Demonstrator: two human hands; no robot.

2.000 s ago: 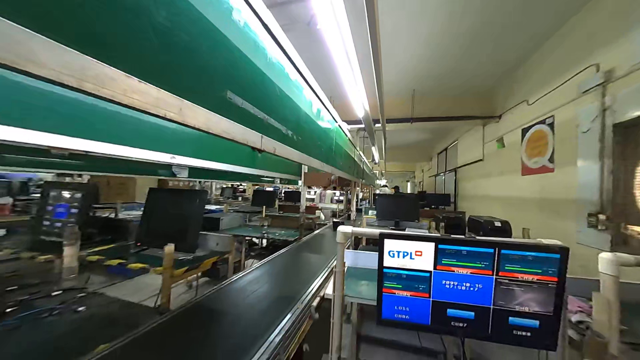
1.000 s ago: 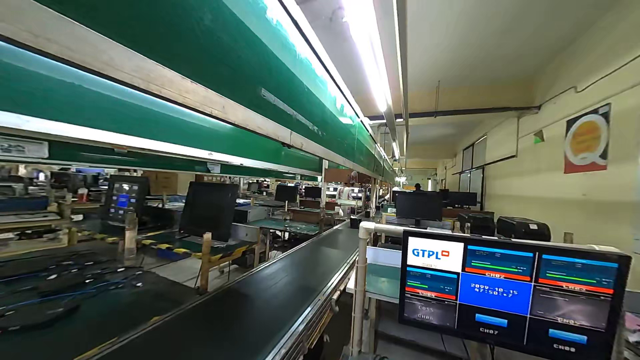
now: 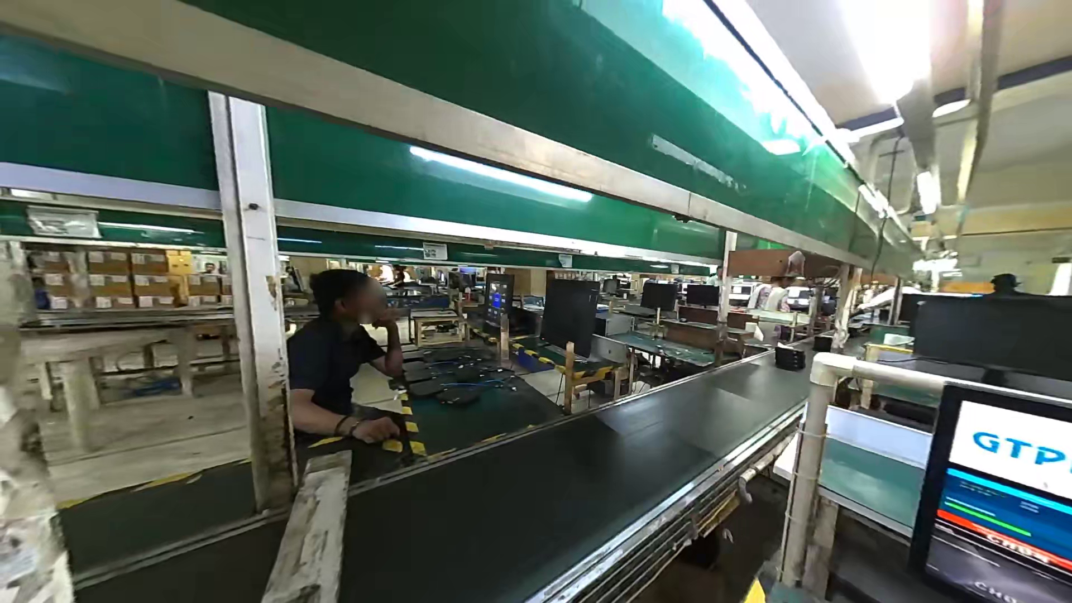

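Neither my left hand nor my right hand shows in the head view, so what they hold or touch is hidden. A long black conveyor belt (image 3: 536, 494) runs from the lower left away to the right. Small dark boxes (image 3: 790, 358) stand on its far part. At the right edge, a monitor (image 3: 997, 494) with a lit screen is partly cut off, beside a pale pipe frame (image 3: 816, 427).
Across the belt a person (image 3: 335, 360) sits at a dark bench (image 3: 502, 402) with cables. A white post (image 3: 255, 301) and a worn wooden board (image 3: 314, 528) stand near the belt. Green panels (image 3: 502, 92) hang overhead. Cartons (image 3: 109, 280) are stacked at far left.
The view has swung left. The seated person and white post now show, and the lit monitor sits at the right edge, partly cut off.
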